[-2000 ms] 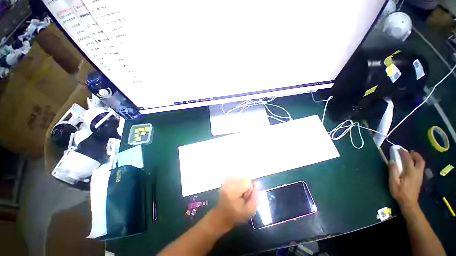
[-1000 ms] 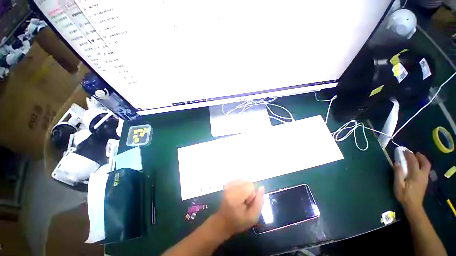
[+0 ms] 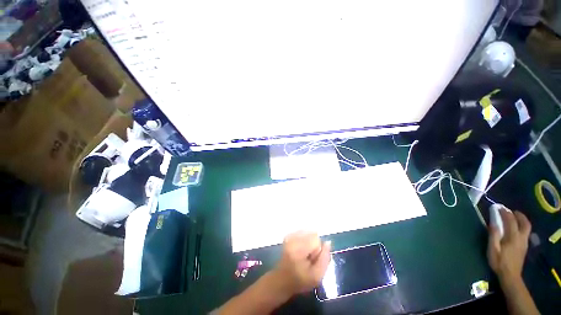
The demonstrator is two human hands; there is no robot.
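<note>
A large monitor (image 3: 295, 67) shows a bright white page with faint text at its left. A white keyboard-like slab (image 3: 326, 205) lies below it, no keys visible. My right hand (image 3: 509, 243) rests over a small white mouse (image 3: 497, 221) at the bench's right side. My left hand (image 3: 306, 261) is bare and curled into a fist by the slab's lower edge, at the left end of a dark smartphone (image 3: 360, 271); nothing is seen in it. Its inner side is hidden.
White camera-like units (image 3: 120, 178), a dark green pouch (image 3: 167, 252), a thin black stick (image 3: 197, 255) and a clear box of yellow pieces (image 3: 188, 174) are at left. A pink-red item (image 3: 247, 265) lies near my left wrist. White cable (image 3: 440, 184), a black bag (image 3: 486, 120) and yellow tape (image 3: 547, 196) are at right.
The camera view has shifted, so the bench things sit lower and slightly right in the picture. My left hand stays curled beside the phone, and my right hand stays on the mouse.
</note>
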